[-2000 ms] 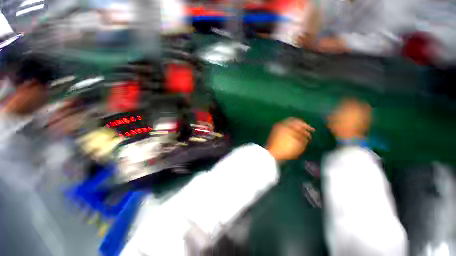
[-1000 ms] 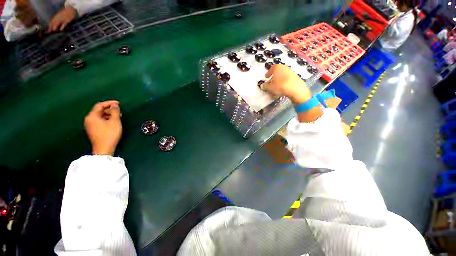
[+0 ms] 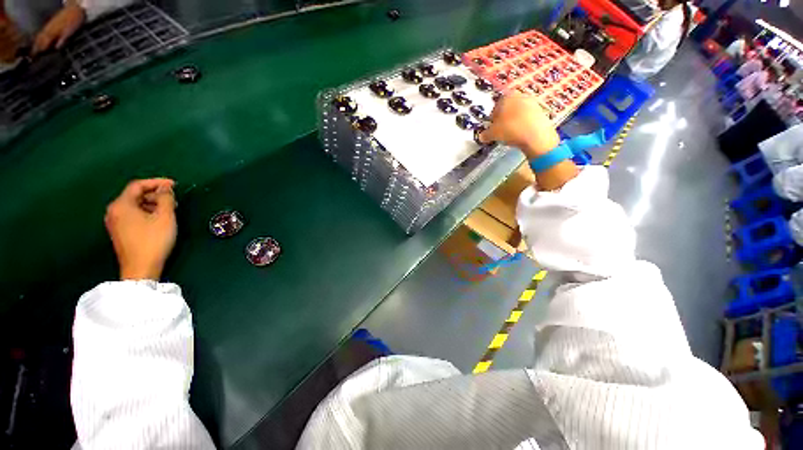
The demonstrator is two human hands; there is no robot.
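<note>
Round electronic units, black with shiny inner parts, sit on the white top [image 3: 423, 149] of the clear ribbed tray stack [image 3: 374, 180]. My right hand [image 3: 524, 127], with a blue wrist strap [image 3: 568, 151], is at the stack's right edge. Its fingertips close on a dark round unit [image 3: 481, 134] at the white top. My left hand [image 3: 143, 224] is over the green mat with its fingers curled; a dark patch shows inside, and I cannot tell if it holds anything. Two units lie on the mat right of it, one [image 3: 226, 223] nearer the hand, one [image 3: 263, 251] nearer me.
A red tray [image 3: 563, 79] with dark units is beyond the stack. A dark grid tray [image 3: 123, 44] and another person's hand [image 3: 60, 28] are at the upper left, with loose units [image 3: 187, 74] nearby. An open carton [image 3: 497, 220] is below the bench edge.
The view has swung from the test fixture to the tray stack. Since one second ago, my right hand has moved with a unit towards the stack's right edge. My left hand keeps its curled pose.
</note>
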